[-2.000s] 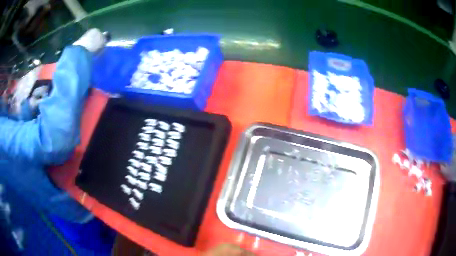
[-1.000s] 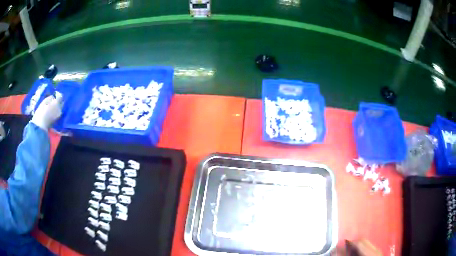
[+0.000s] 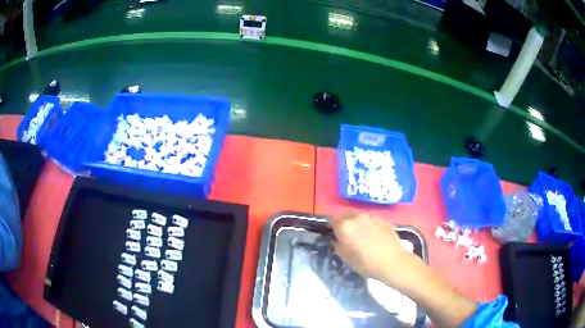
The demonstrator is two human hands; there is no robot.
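Observation:
My bare right hand (image 3: 356,238) reaches from the lower right over the far side of the stainless steel tray (image 3: 272,262). Its fingers are curled; a dark shape shows beside the fingertips, but I cannot tell if it is a held tool or a shadow. The tray holds faint small pale bits, blurred by glare. The centre blue bin (image 3: 410,168), full of small white parts (image 3: 372,174), stands behind the tray. My left hand is not in view.
A black tray (image 3: 221,256) with rows of white parts lies left. A large blue bin (image 3: 221,128) stands behind it. To the right are a white parts pile (image 3: 458,237), empty blue bin (image 3: 473,192), clear bag (image 3: 518,214) and another black tray (image 3: 526,282). A blue sleeve (image 3: 8,218) shows far left.
The view has swung right and levelled. My right hand has moved from the bottom edge up over the steel tray. The neighbour's gloved hand at the left has gone out of view.

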